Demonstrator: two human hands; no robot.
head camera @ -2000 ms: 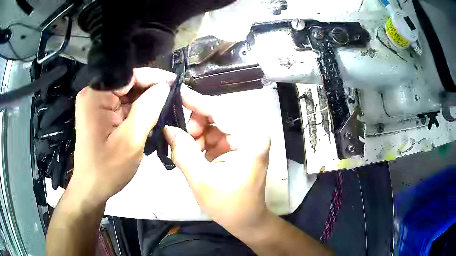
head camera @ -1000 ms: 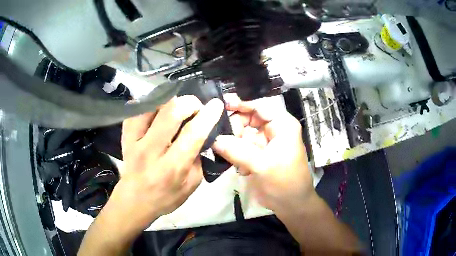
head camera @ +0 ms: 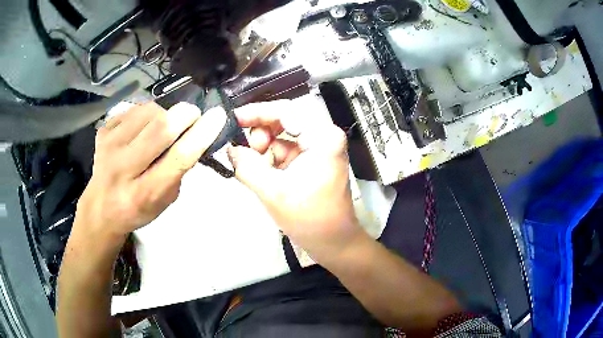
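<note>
A part-sewn pouch (head camera: pixel 220 142), small and black, is held between my two hands, close below the dark sewing machine head. A narrow black strip of it hangs down between the hands. My left hand (head camera: pixel 149 155) grips its left side, with fingers extended over the piece. My right hand (head camera: pixel 291 158) pinches its right edge between thumb and fingertips. The needle area is hidden behind the machine head and my fingers. A shiny dark bed cover plate (head camera: pixel 274 82) lies just beyond my right fingers.
The white-grey sewing machine (head camera: pixel 456 56) fills the top right, with dark metal parts on its base. A pile of black work pieces (head camera: pixel 49 158) lies at left. A blue crate (head camera: pixel 562 231) stands at lower right. The white tabletop (head camera: pixel 211 251) lies below my hands.
The view has shifted, so hands and machine appear further left and higher than a second ago. Both hands keep hold of the black piece. Two seconds ago my left fingers were more curled.
</note>
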